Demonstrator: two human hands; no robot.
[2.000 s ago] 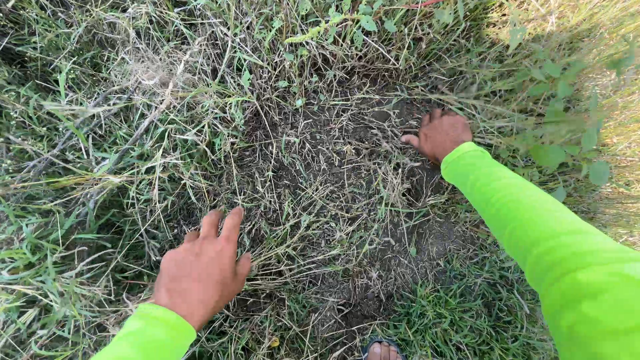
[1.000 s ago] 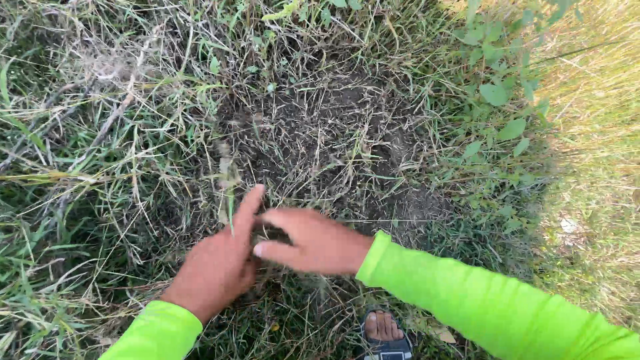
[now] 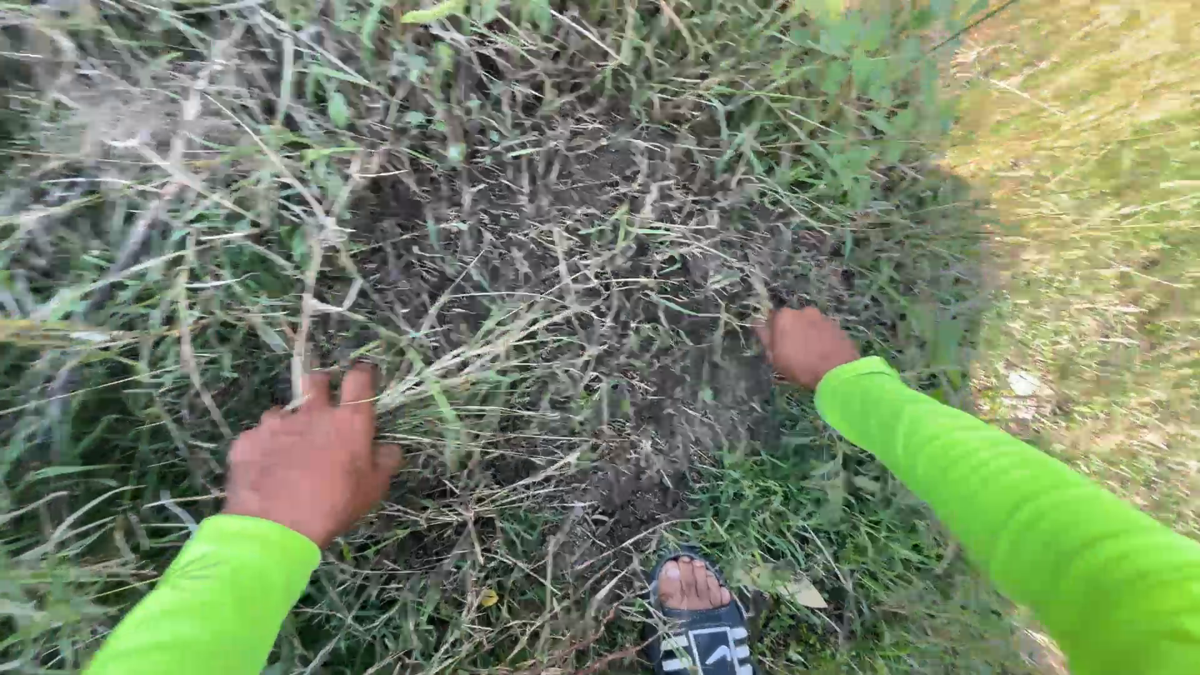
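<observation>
My left hand (image 3: 314,459), in a bright green sleeve, is low on the left over the grass, its fingers pointing up the frame beside a bundle of pale dry stalks (image 3: 459,366). Whether it grips any stalks cannot be made out. My right hand (image 3: 808,347), its fingers curled and partly hidden, is low at the right side of a patch of dark soil (image 3: 609,178) strewn with dry grass bits. Blur hides whether anything is in it.
A foot in a dark slide sandal (image 3: 703,637) with white stripes stands at the bottom. Tangled grass and dry stems (image 3: 178,159) cover the left. Green leafy weeds (image 3: 844,103) grow at upper right, beside sunlit yellowish grass (image 3: 1087,187).
My hands were close together at the lower middle one second ago. Now they are wide apart, with my right hand moved to the right side of the soil patch.
</observation>
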